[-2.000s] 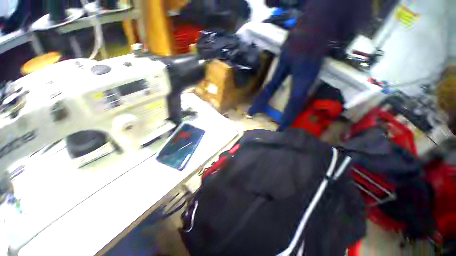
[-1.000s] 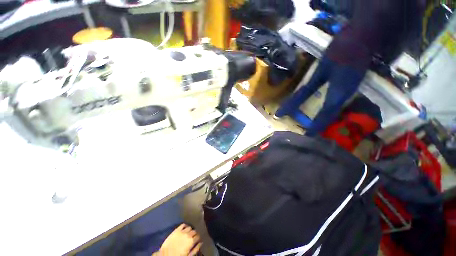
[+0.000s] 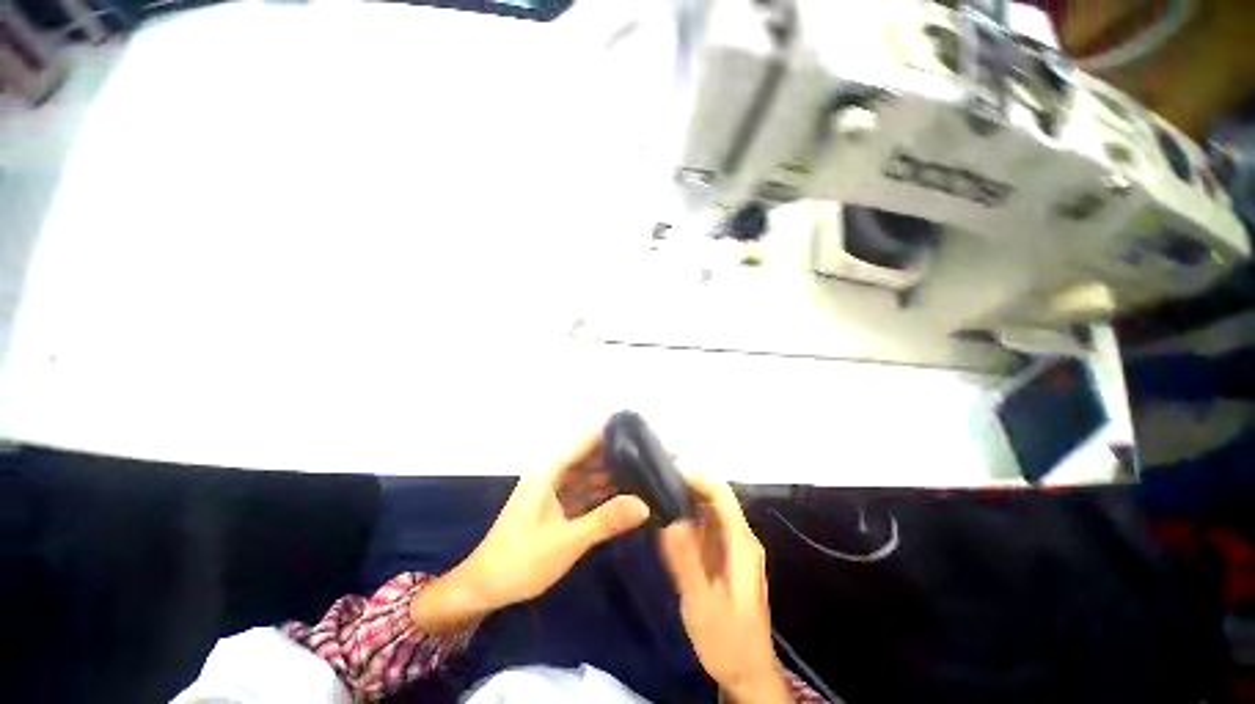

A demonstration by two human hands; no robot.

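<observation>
A black oval case (image 3: 644,465), which looks like the earbud case, is held between my two hands at the table's front edge. My left hand (image 3: 530,543) grips it from the left, thumb across its near side. My right hand (image 3: 719,578) touches its right side, fingers raised and blurred. I cannot tell whether the lid is open. The white sewing machine head (image 3: 950,179), marked "brother", stands beyond at the upper right.
The white table (image 3: 303,275) spans the view. A dark smartphone (image 3: 1050,417) lies at its right end. Dark cloth with a white line (image 3: 950,591) is below the table edge at the right. A long slot line runs along the machine bed (image 3: 771,323).
The view has swung left and down, so the machine and phone now sit further right. Both my hands are now in view with the black case; one second ago only one hand showed, without it.
</observation>
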